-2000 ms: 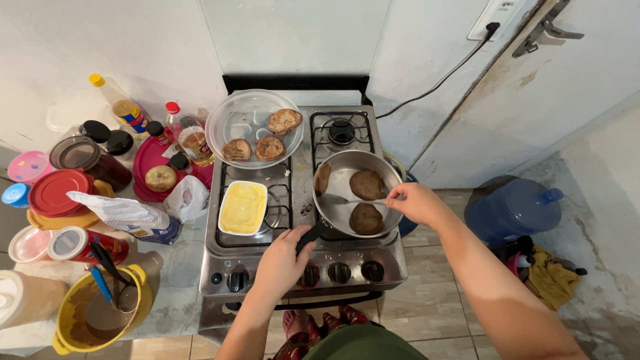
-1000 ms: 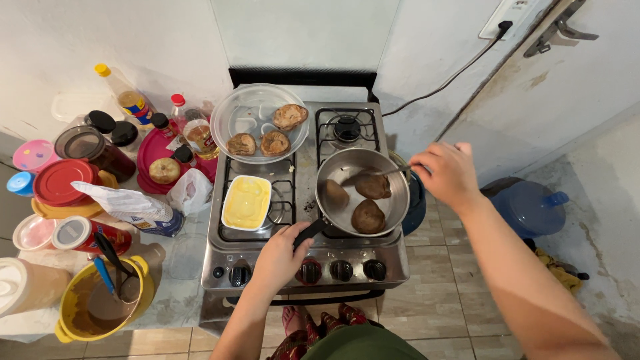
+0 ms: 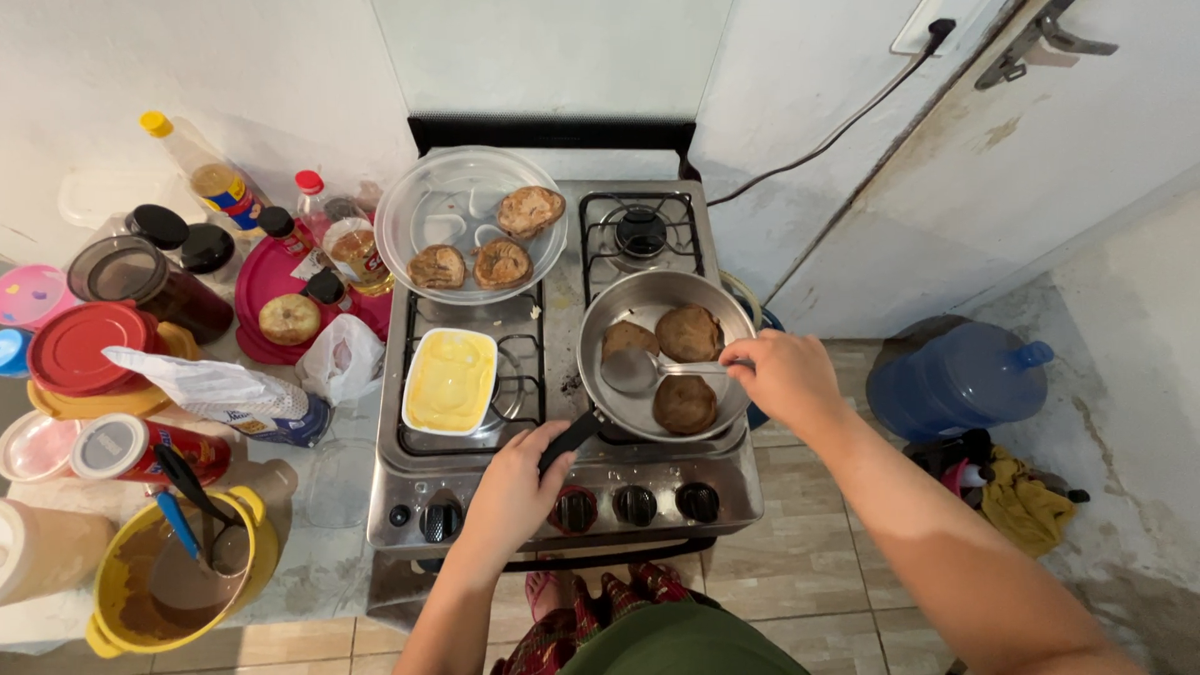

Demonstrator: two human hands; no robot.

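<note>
My left hand [image 3: 518, 483] grips the black handle of a metal frying pan [image 3: 592, 352] on the stove's front right burner. In my right hand [image 3: 780, 375] is a metal spoon [image 3: 631, 372], its bowl low over the pan at the edge of the left brown pancake [image 3: 626, 341]. Two more brown pancakes lie in the pan, one at the upper right [image 3: 688, 333] and one lower down [image 3: 684, 405]. A clear plastic bowl [image 3: 394, 225] with three browned pieces stands at the back left of the stove. In front of it sits a tub of margarine [image 3: 450, 382].
Left of the stove, the counter holds a yellow pot [image 3: 261, 553] of brown batter with utensils, a red-lidded container [image 3: 92, 349], jars, bottles and a magenta plate [image 3: 251, 309]. A blue water jug [image 3: 956, 380] stands on the floor at right. A power cord [image 3: 825, 141] runs along the wall.
The spoon has moved left across the pan, and my right hand is lower. The pancakes have shifted and now lie apart at upper right and bottom. My left hand has stayed on the handle.
</note>
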